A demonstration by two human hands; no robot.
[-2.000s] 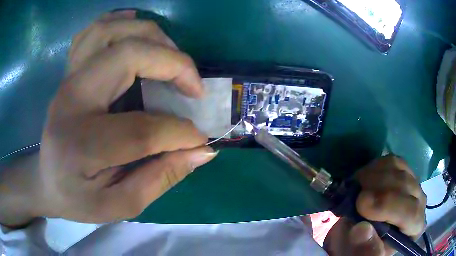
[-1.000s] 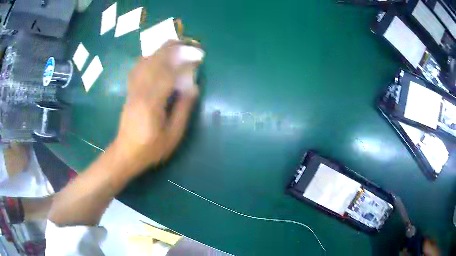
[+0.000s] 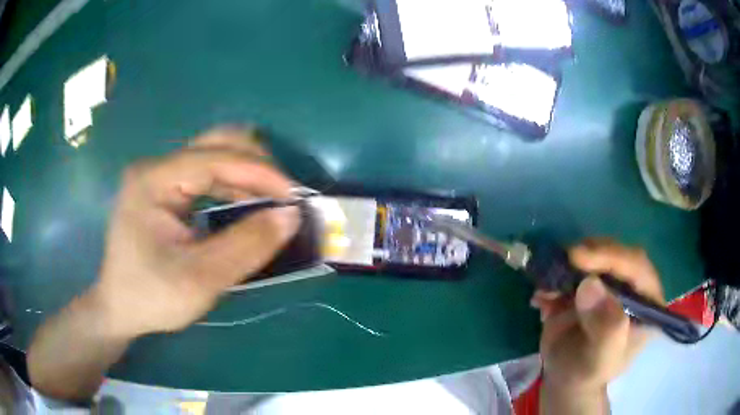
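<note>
A black phone housing lies flat at centre. Its right half bears a circuit board; a white plate and an orange flex strip lie beside the board. My left hand, blurred, pinches a dark display screen with silver edges over the housing's left part, hiding that end. My right hand holds a soldering iron like a pen, its blurred tip over the board. Whether the tip touches cannot be told. Solder wire curls loose in front.
Two phone units overlap at the back centre. A round cream-rimmed tip cleaner stands at the right, beside dark equipment. Loose white display modules lie at the far left on the green mat.
My left hand has come from the loose modules to the housing with a dark screen in its fingers. The iron's tip has moved from beside the housing to over the board.
</note>
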